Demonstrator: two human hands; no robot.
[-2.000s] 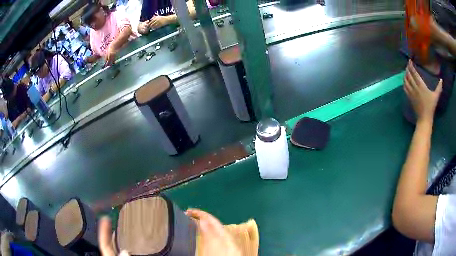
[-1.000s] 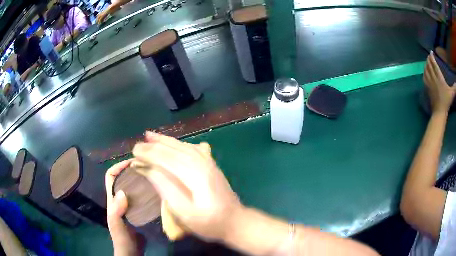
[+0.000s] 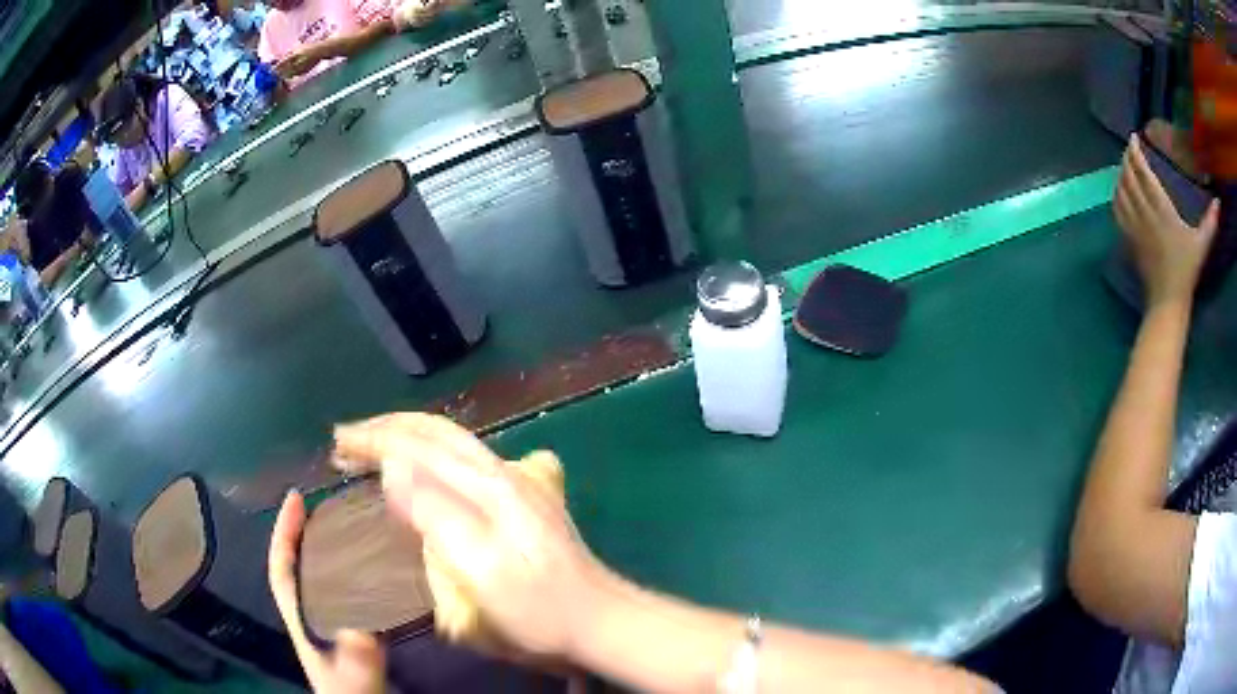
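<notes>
A speaker with a wood-grain top panel stands at the lower left, its sides mostly hidden by my hands. My left hand grips its left side, fingers along the rim. My right hand is slightly blurred over the panel's right part and holds a bunched tan-yellow wiping cloth, mostly hidden under the palm. A white dispenser bottle with a metal top stands on the green bench. A flat black rounded pad lies beside it.
Two speakers stand on the dark belt, near a green post. More speakers stand at the lower left. At the right, a neighbour's arm reaches to another speaker. Other workers sit along the far line.
First both hands were around the speaker's sides; then my right hand came over the top with the cloth. The view has shifted, and the belt speakers sit differently in it.
</notes>
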